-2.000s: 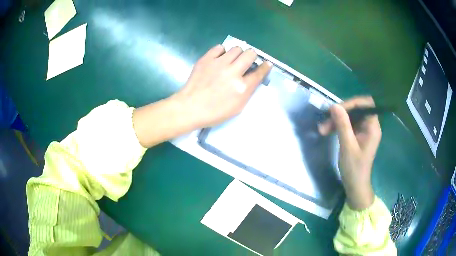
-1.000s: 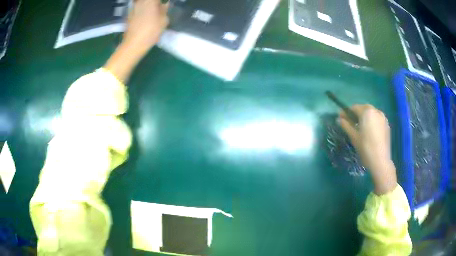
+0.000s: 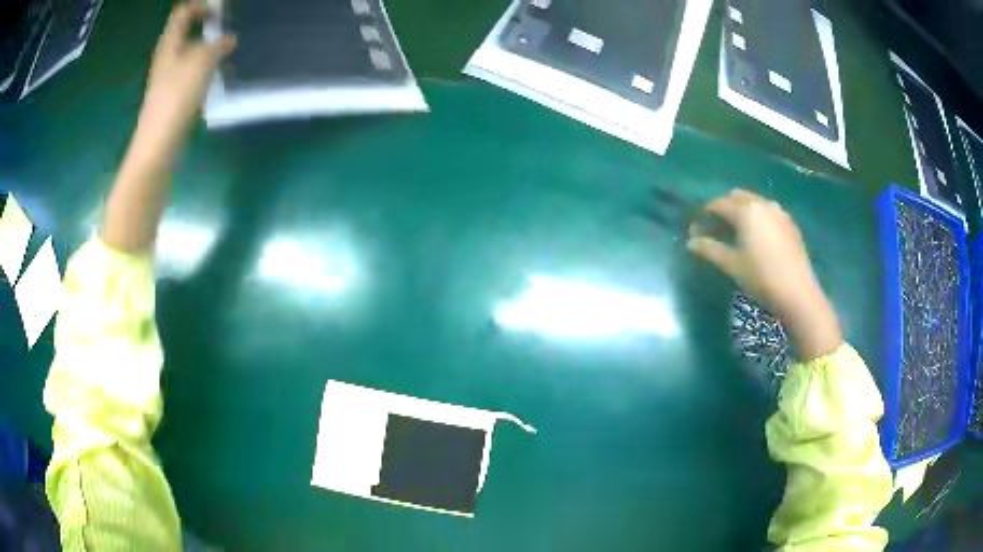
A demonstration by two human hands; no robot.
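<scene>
A dark grey tablet back cover (image 3: 296,49) on a white backing sheet (image 3: 323,102) lies at the top left, cut off by the upper edge. My left hand (image 3: 189,54) is at its left edge, with fingers on or beside the rim; whether they grip it is unclear. My right hand (image 3: 755,243) is at the right above the mat, closed around slim dark tweezers (image 3: 674,203), which are blurred and point left. They hold nothing that I can make out.
More covers (image 3: 604,49) lie along the back and right. A card with a black rectangle (image 3: 431,458) lies at the front. Small slivers (image 3: 760,334) are piled under my right wrist, beside a blue-rimmed parts tray (image 3: 892,323). Pale liner cards (image 3: 40,289) lie far left.
The cover under my hands is gone from the front; my left hand has moved up and left to the back row. My right hand has moved off it with the tweezers. The view has shifted.
</scene>
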